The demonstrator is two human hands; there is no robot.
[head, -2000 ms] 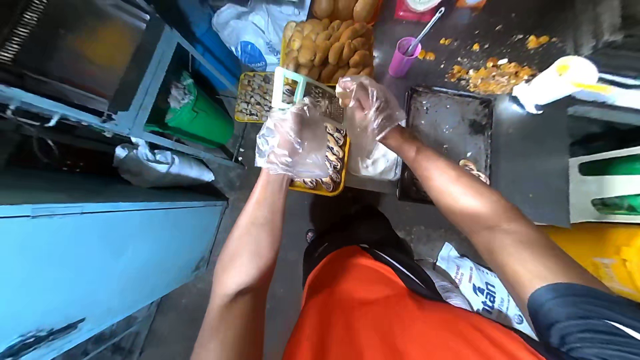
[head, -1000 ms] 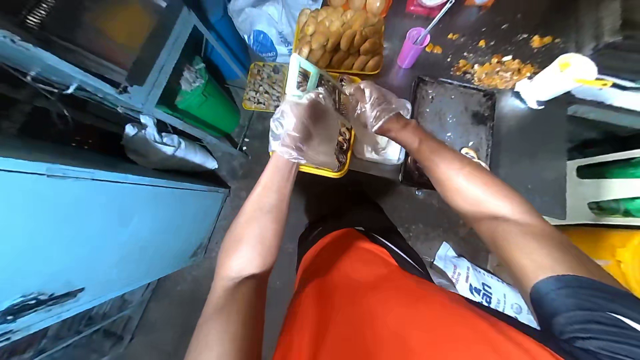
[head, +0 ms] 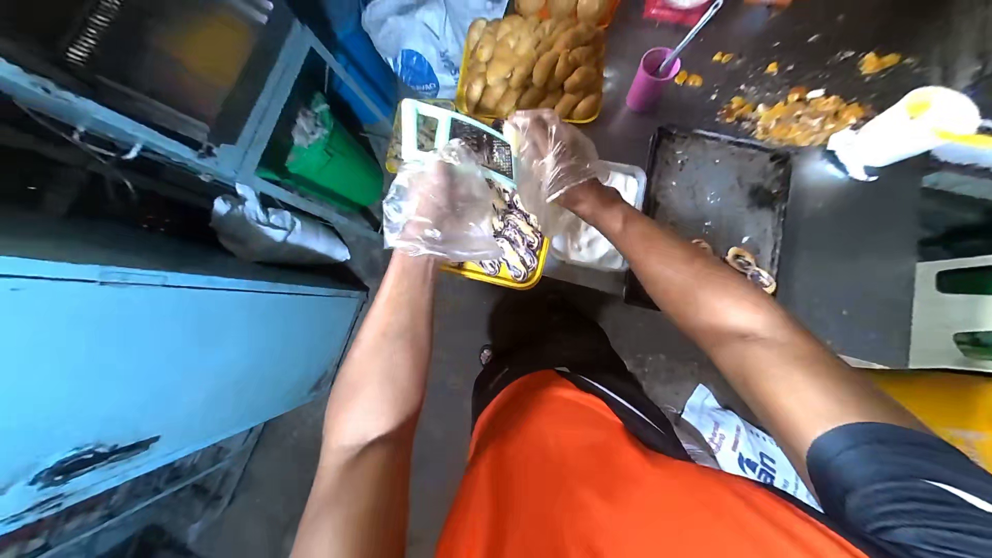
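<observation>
My left hand (head: 440,198), in a loose clear plastic glove, grips a flat grater with a pale green frame (head: 428,111). The grater slants over a yellow tray (head: 527,282) of pastries with dark and pale stripes (head: 511,236). Against the grater's right end is my right hand (head: 554,151), gloved the same way, its fingers bent. A small pale yellow bit shows at its fingertips, but the glove and fingers hide what it may hold. Just below my right hand a white tub (head: 601,240) contains a white substance.
Behind my hands stands a tray of brown buns (head: 535,66). A pink cup with a utensil (head: 649,79) is at their right. A dark baking tray (head: 721,182) with a few ring-shaped pieces lies under my right forearm. Orange crumbs (head: 810,116) and a white bottle (head: 903,128) are further right.
The grater has tilted from nearly upright to a slant across the striped pastries. My right hand remains close against it.
</observation>
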